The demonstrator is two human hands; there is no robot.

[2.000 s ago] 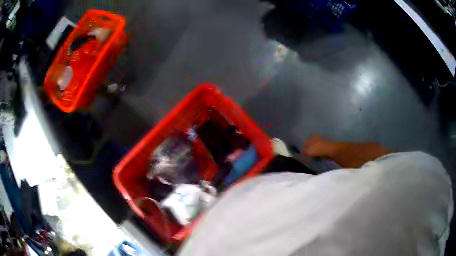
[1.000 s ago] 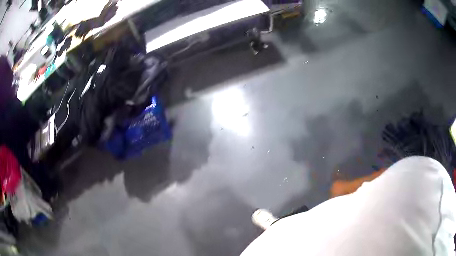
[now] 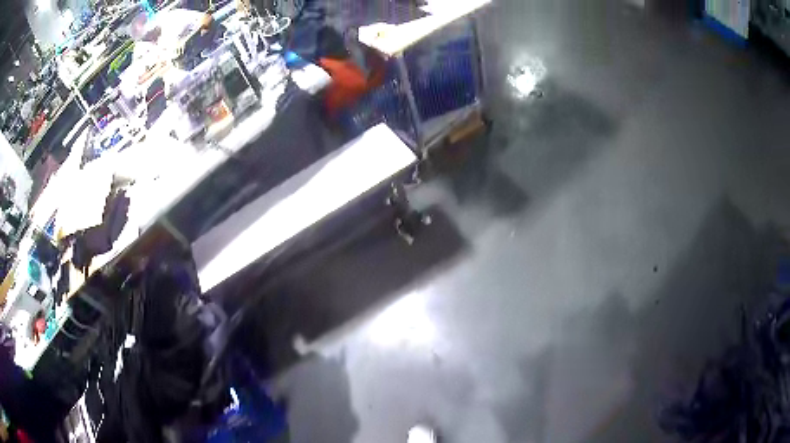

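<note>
Neither my left hand nor my right hand is in view. Nearest in front of me is the grey floor point(image 3: 520, 303). A blue crate point(image 3: 247, 411) stands on it at the lower left. Dark cloth point(image 3: 156, 346) is heaped above and beside the crate. A small pale shape, perhaps the tip of my shoe, shows at the bottom edge point(image 3: 422, 434). The picture is blurred.
A long white bench point(image 3: 303, 203) with a wheeled foot stands left of centre. Behind it are white tables point(image 3: 156, 186) with dark pieces and small items. An orange-red item point(image 3: 348, 85) is by a blue-sided rack point(image 3: 442, 78). Dark blue material point(image 3: 736, 381) lies at the lower right.
The view has swung away from the red baskets and tilted up, showing more of the tables and bench. The forearm and pale clothing at the lower right have left the picture.
</note>
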